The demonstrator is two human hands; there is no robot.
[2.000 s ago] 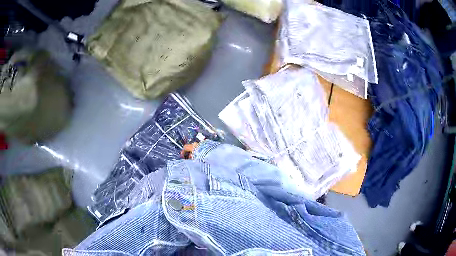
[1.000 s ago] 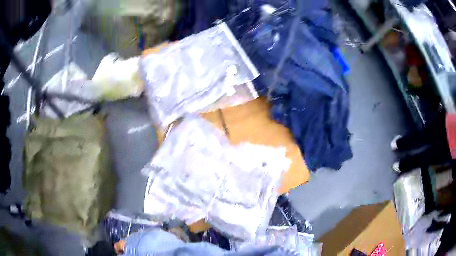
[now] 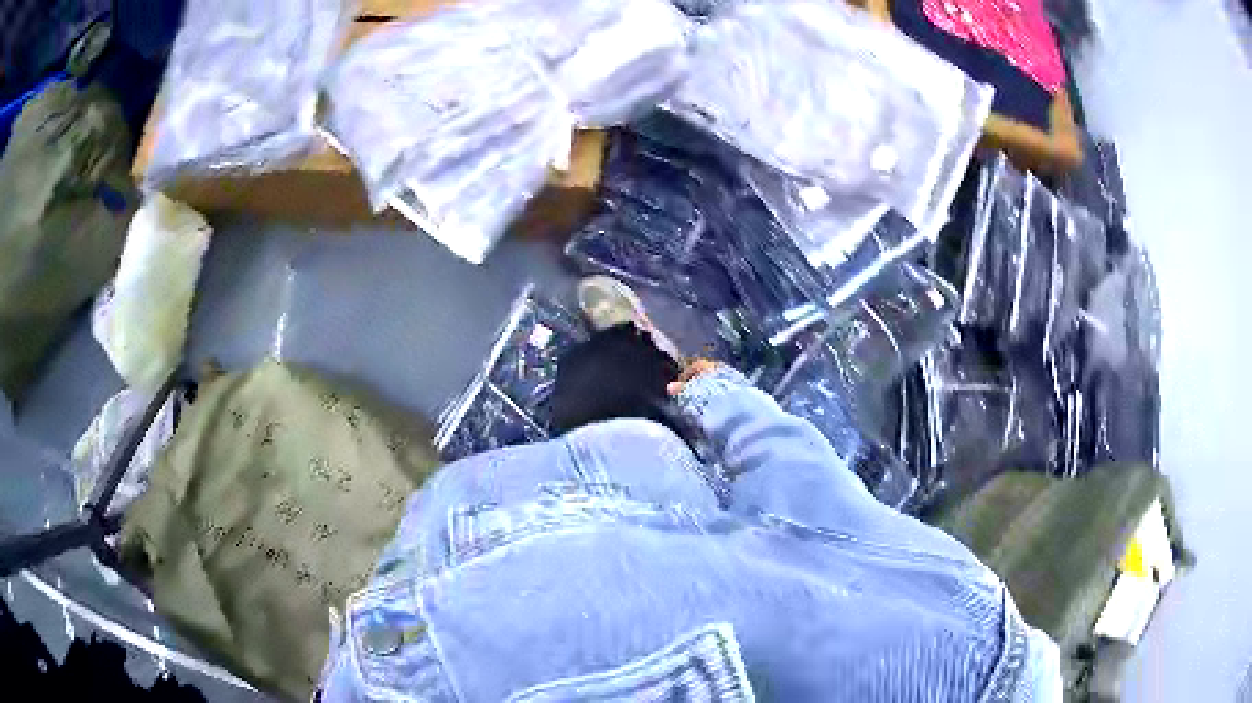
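Note:
My right hand (image 3: 696, 374) shows only as a small part at the end of the light-blue denim sleeve, beside my dark trouser leg. Whether it holds anything is hidden. My left hand is not in view. A dark poly-bagged garment pack (image 3: 515, 392) lies on the floor left of my leg. More dark garment packs (image 3: 687, 220) lie in front of my shoe, and others (image 3: 1016, 261) are piled at the right. Light garments in poly bags (image 3: 446, 117) lie on cartons at the top, with another light pack (image 3: 838, 103) partly over the dark ones.
An olive woven sack with dark handwriting (image 3: 275, 508) lies at lower left, another (image 3: 55, 206) at the left edge. A third green sack (image 3: 1044, 549) with white and yellow paper (image 3: 1137, 570) lies at lower right. A pink patterned cloth (image 3: 1009, 35) lies on dark cloth on a carton, top right.
The view has swung right and I am bent over. The light packs and cartons now lie at the top, and the dark piles and lower-right sack have come into view.

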